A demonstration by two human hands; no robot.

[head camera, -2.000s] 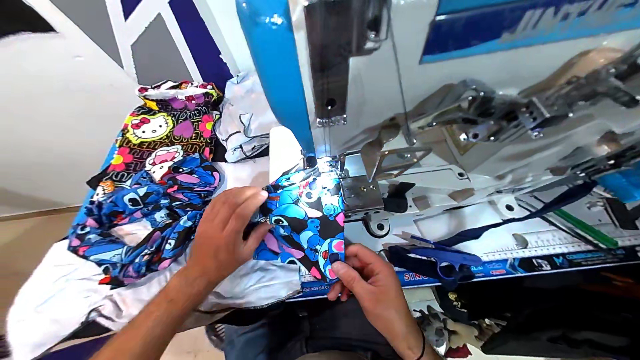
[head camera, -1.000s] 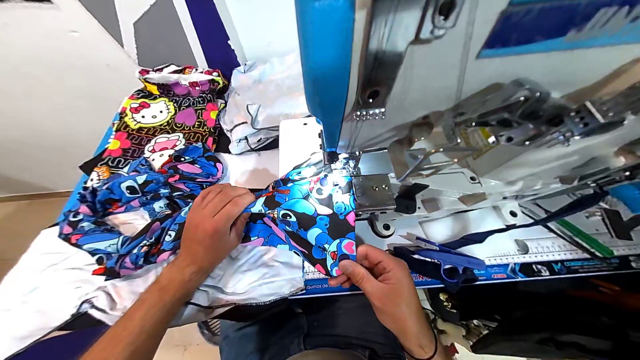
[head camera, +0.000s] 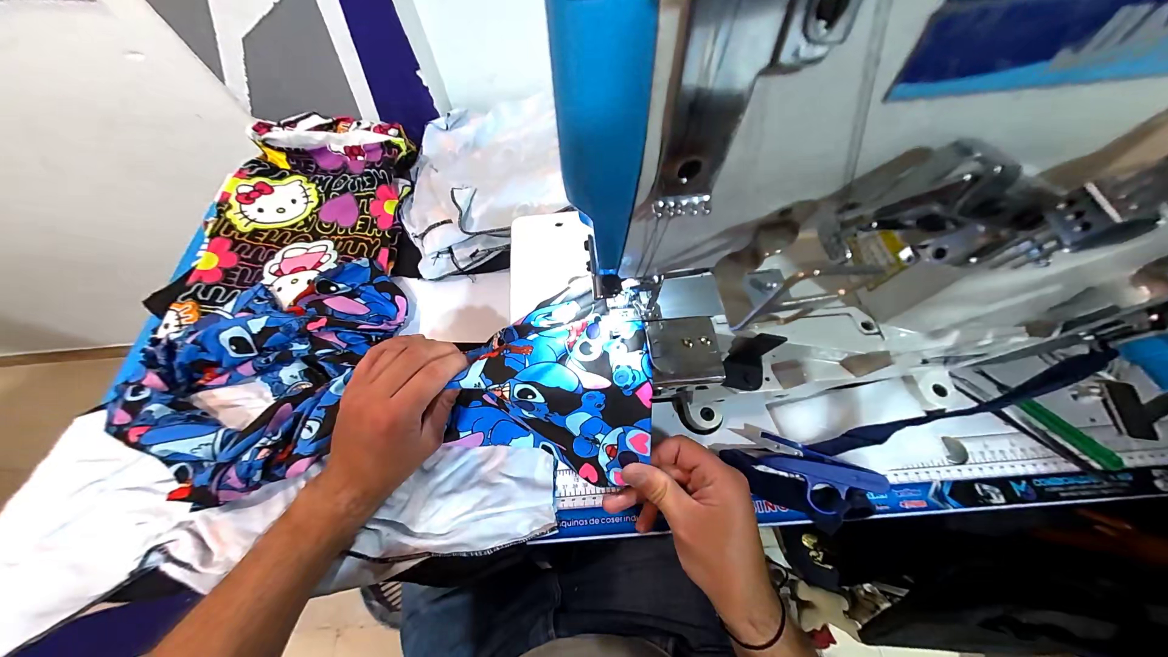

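Note:
A blue cartoon-print fabric (head camera: 547, 392) lies under the lit needle area of an industrial sewing machine (head camera: 602, 137), its right edge beside the metal plate (head camera: 684, 347). My left hand (head camera: 397, 401) grips the gathered fabric left of the needle, fingers curled over it. Between thumb and fingers of my right hand (head camera: 684, 493) is the lower right corner of the same fabric. The rest of that print is bunched to the left of my left hand, over white cloth (head camera: 474, 502). The presser foot is partly lost in glare.
A black fabric with cartoon cats (head camera: 301, 210) and a pale folded cloth (head camera: 484, 182) lie at the back left. On the right are blue-handled scissors (head camera: 821, 474), a dark fabric strip (head camera: 995, 401), a green tool (head camera: 1068, 433) and a ruler scale (head camera: 940, 467) along the table's front edge.
The print between my left hand and the needle was more twisted one second ago and now lies flatter. Both hands keep their hold on the fabric.

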